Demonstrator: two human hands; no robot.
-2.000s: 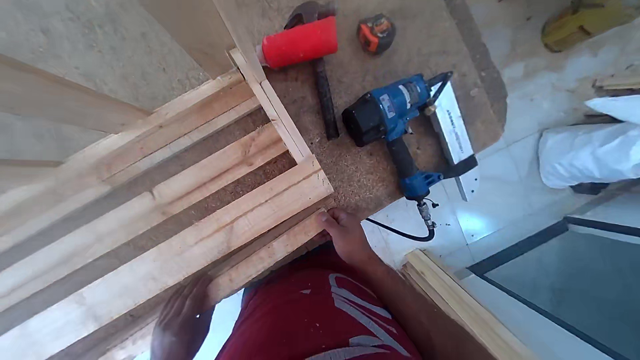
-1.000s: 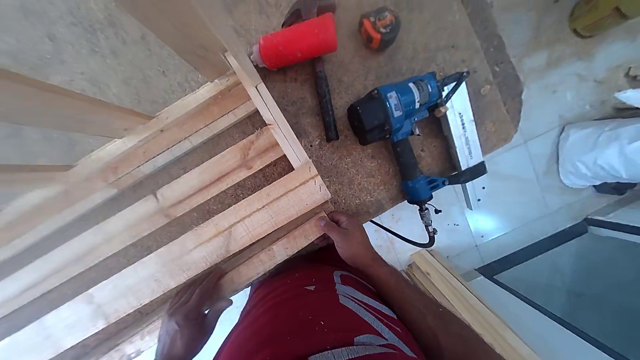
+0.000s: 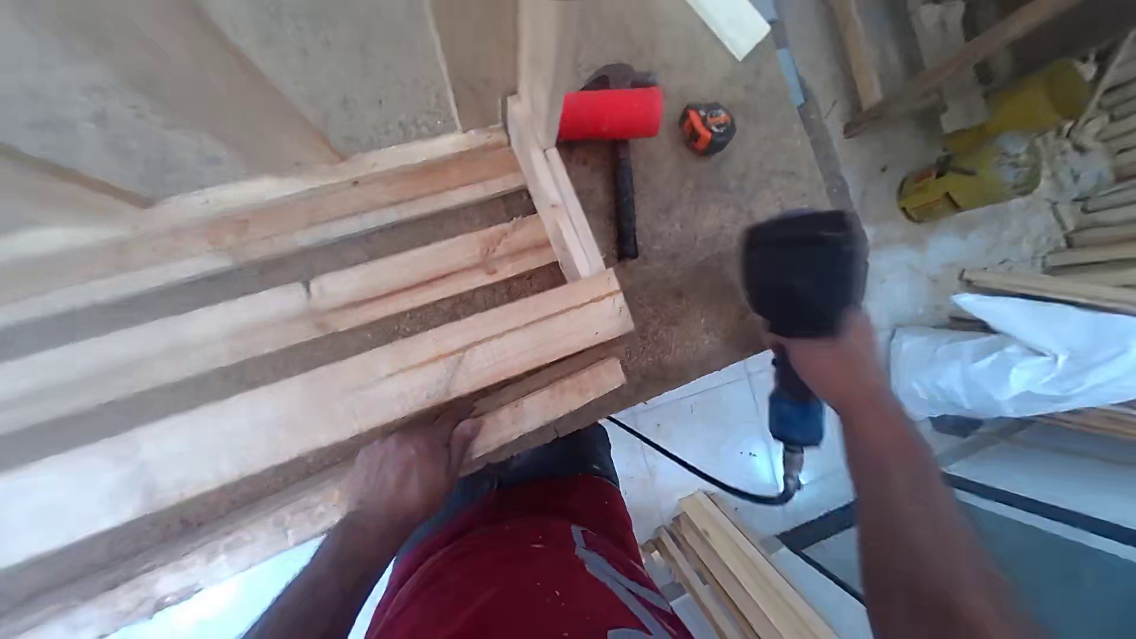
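My right hand (image 3: 830, 359) grips the handle of a blue and black pneumatic nailer (image 3: 803, 275), raised over the table's right edge and blurred; its air hose (image 3: 701, 470) hangs from the handle's lower end. With its fingers on the nearest wooden strip (image 3: 550, 404), my left hand (image 3: 413, 470) lies at the front edge of the table. That strip runs along the near side of a slatted wooden frame (image 3: 497, 346), with a narrow gap between them. The nailer's nose is hidden.
Beyond the frame's corner, a red cylinder (image 3: 612, 113) lies across a claw hammer (image 3: 627, 204), beside a tape measure (image 3: 707, 129) on the worktable (image 3: 692, 328). Wooden strips (image 3: 745, 568) stand below the front edge. A white sack (image 3: 1021, 355) and a yellow tool (image 3: 972, 182) are at the right.
The nailer, which lay on the table, is now up in my right hand. That hand has left the end of the near strip. My left hand is still at the strip.
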